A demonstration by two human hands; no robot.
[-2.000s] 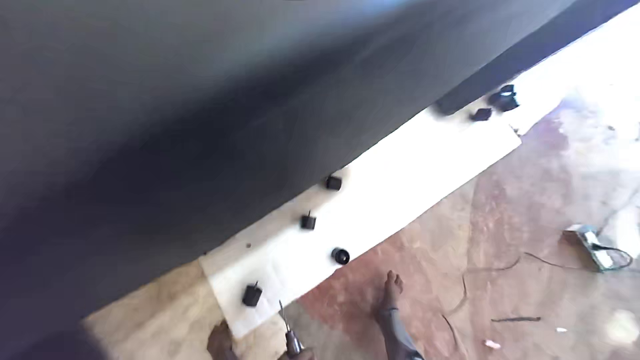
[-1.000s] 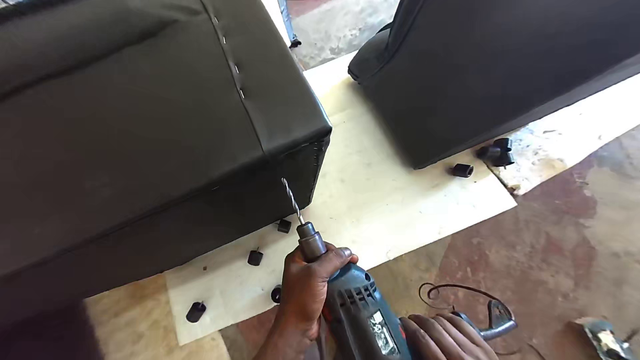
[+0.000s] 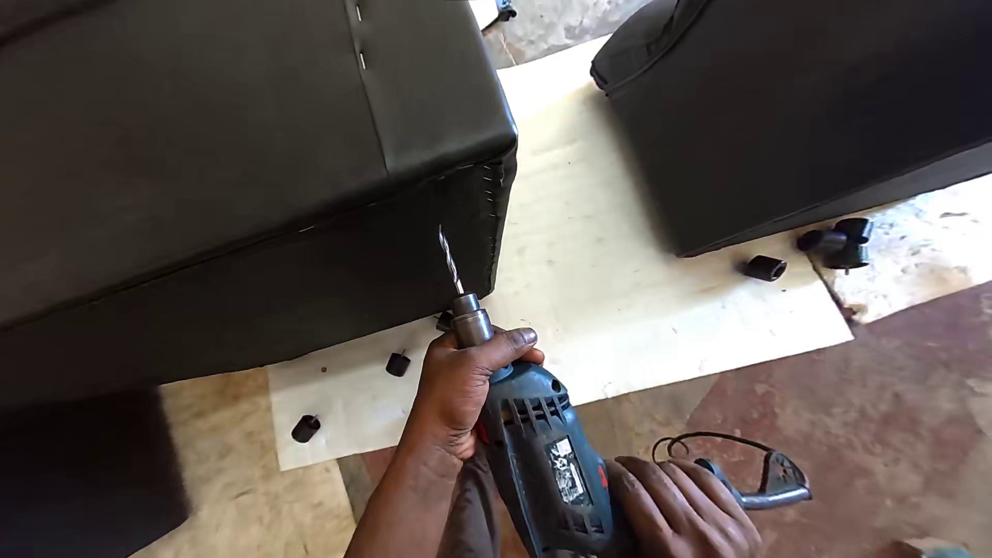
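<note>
A dark blue corded power drill [image 3: 542,457] is held in both of my hands. My left hand [image 3: 465,380] wraps the front of the drill just behind its metal chuck [image 3: 471,319]. Around the rear of the body, at the lower right, closes my right hand [image 3: 682,508]. The twist bit [image 3: 449,260] points up in front of the underside of a black upholstered furniture piece [image 3: 232,139], near its stapled corner; whether the tip touches it I cannot tell. Short black cylindrical furniture legs [image 3: 397,363] lie below that piece, one partly hidden behind the chuck.
A second black upholstered piece [image 3: 790,116] stands at the right, with several black legs [image 3: 766,268] beside it. Pale sheets [image 3: 620,333] cover part of the reddish floor [image 3: 914,403]. A dark handle-like part with a black cable [image 3: 775,488] is right of my right hand.
The drill, low in view two seconds ago, is now raised before the furniture corner with both hands on it. The view has moved considerably closer to that corner.
</note>
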